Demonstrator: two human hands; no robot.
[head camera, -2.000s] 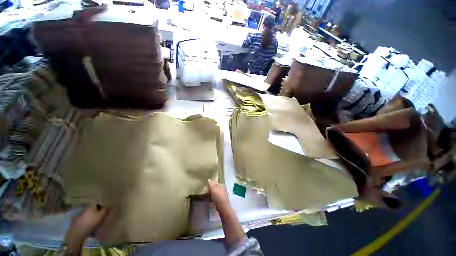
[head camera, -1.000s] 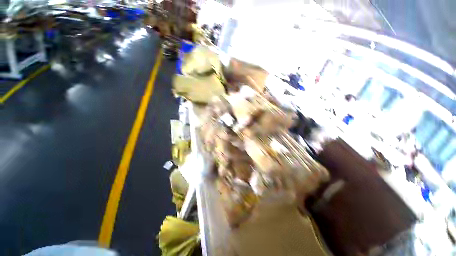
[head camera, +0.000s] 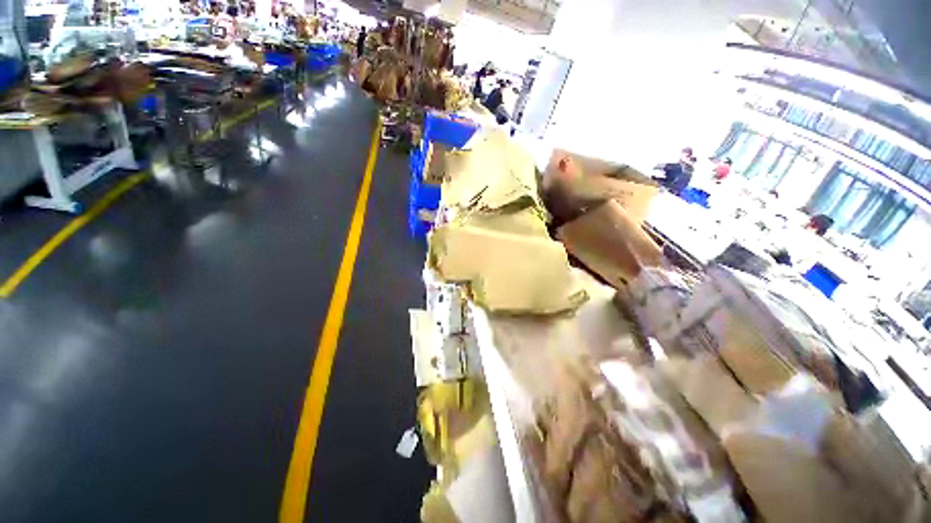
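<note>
Neither of my hands is in the picture. Nearest in front of me on the right is a long table with a white edge (head camera: 502, 409). Khaki-tan panels (head camera: 505, 268) lie on it near its aisle side, some overhanging the edge. Brown sheets (head camera: 610, 241) lie beside them. Tied striped bundles (head camera: 730, 317) lie further right. Blurred brown pieces (head camera: 582, 449) lie at the near end. Yellow-edged panels (head camera: 454, 424) show below the table edge.
A dark shiny aisle (head camera: 214, 337) with a yellow line (head camera: 332, 337) runs along the left. Blue crates (head camera: 427, 174) stand at the table's far end. A white-legged table (head camera: 61, 169) stands at left. A white tag (head camera: 407, 442) hangs by the table. People (head camera: 676, 172) are at the back right.
The view has swung from the panel stacks on the white table to the aisle and along the table. Both hands, earlier on a khaki panel stack, are out of the picture.
</note>
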